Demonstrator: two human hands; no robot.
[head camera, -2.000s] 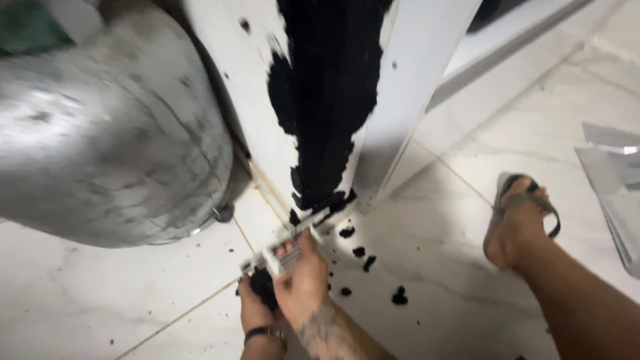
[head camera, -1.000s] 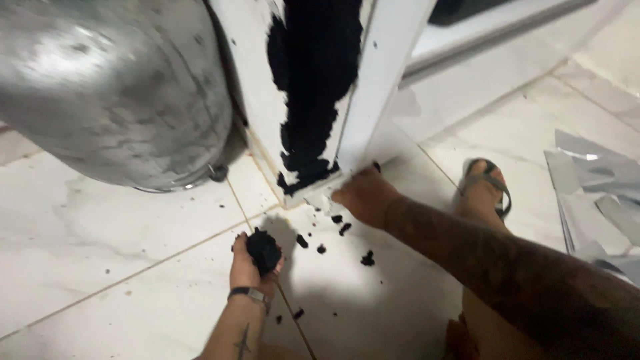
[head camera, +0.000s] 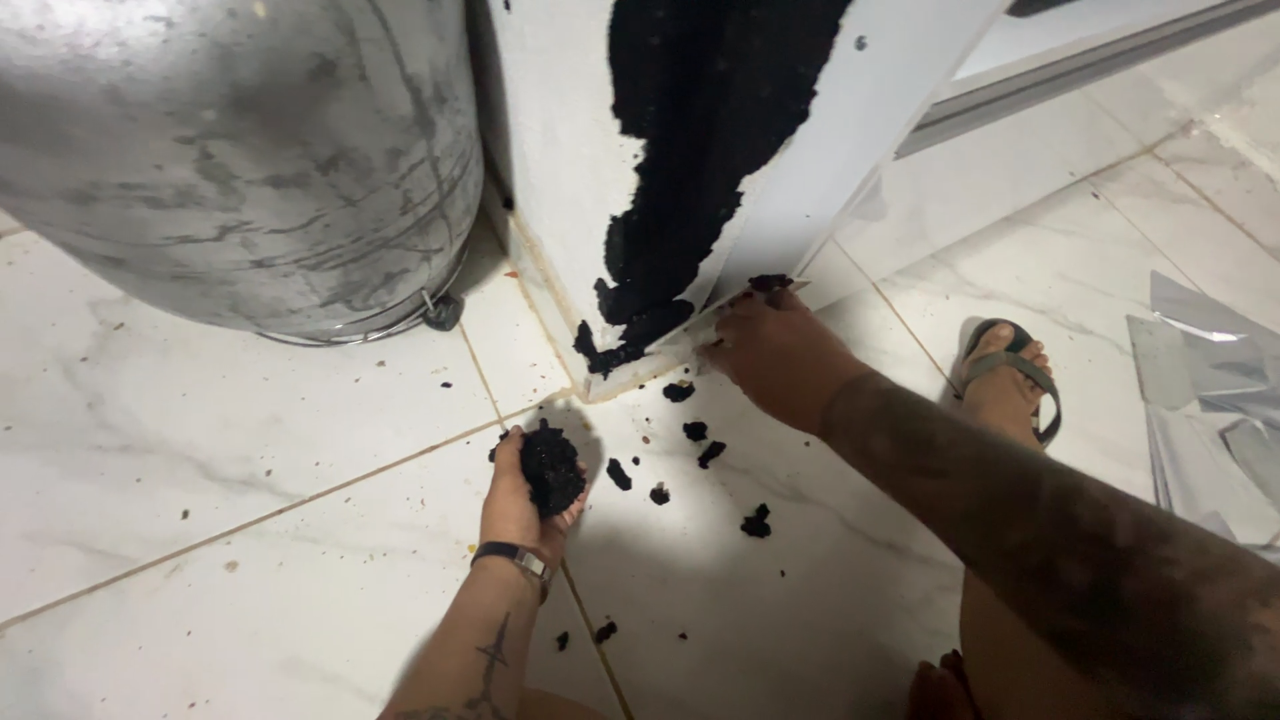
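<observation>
In my left hand (head camera: 530, 500), palm up over the tiles, lies a clump of crumbly black material (head camera: 552, 468). My right hand (head camera: 775, 350) is at the foot of a white wall corner, gripping a thin, light-coloured flat tool (head camera: 730, 308) largely covered by the fingers; a black lump sits at its far end. A ragged-edged black layer (head camera: 700, 150) runs down the wall face to its base, just left of my right hand. Several black crumbs (head camera: 757, 521) are scattered on the floor between and below the hands.
A large dull silver rounded container (head camera: 270, 170) stands left of the wall corner. Crumpled silvery sheets (head camera: 1215, 430) lie on the marbled tile floor (head camera: 330, 560) at the right. A sandalled foot (head camera: 1005, 370) rests between the sheets and my right arm.
Two seconds ago both hands were together below the wall corner with the tool. My right hand has since moved right to the wall's foot, and my left hand is apart, holding the black clump.
</observation>
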